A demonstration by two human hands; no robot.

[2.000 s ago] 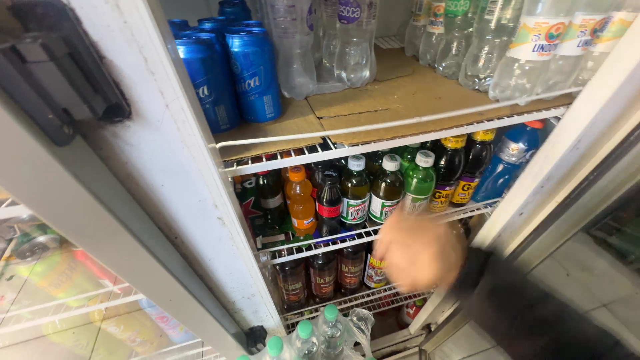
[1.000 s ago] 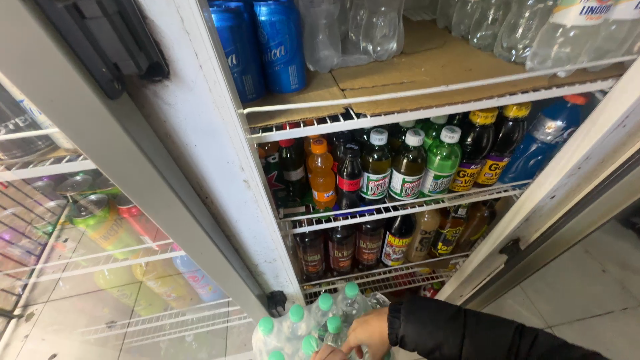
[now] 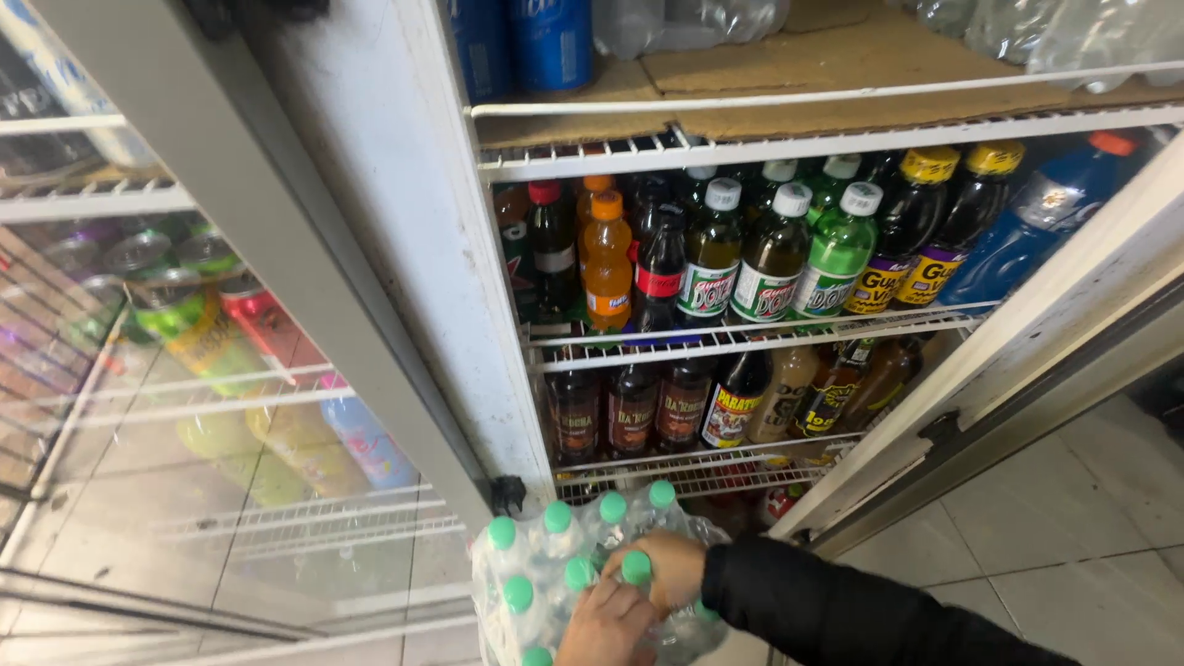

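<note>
A shrink-wrapped pack of clear plastic bottles with green caps [image 3: 518, 593] stands low in front of the open fridge. My right hand [image 3: 668, 566], in a black sleeve, reaches in from the right and grips the pack's plastic wrap beside one green cap. Close against it, my left hand [image 3: 609, 620] comes up from the bottom edge, fingers bent on the same wrap. The fingertips of both hands meet among the caps and are partly hidden, as is the wrap between them.
Behind the pack, the wire shelf [image 3: 758, 333] holds soda bottles, with brown bottles [image 3: 634, 412] below. Cardboard [image 3: 795, 69] lines the upper shelf, under blue cans [image 3: 550, 42] and clear bottles. A glass door [image 3: 305, 416] is at left; the open door's frame [image 3: 980, 370] slants at right over floor tiles.
My right hand has moved down from before the shelves to the bottle pack. My left hand has come more into view beside it. The view has shifted closer to the fridge.
</note>
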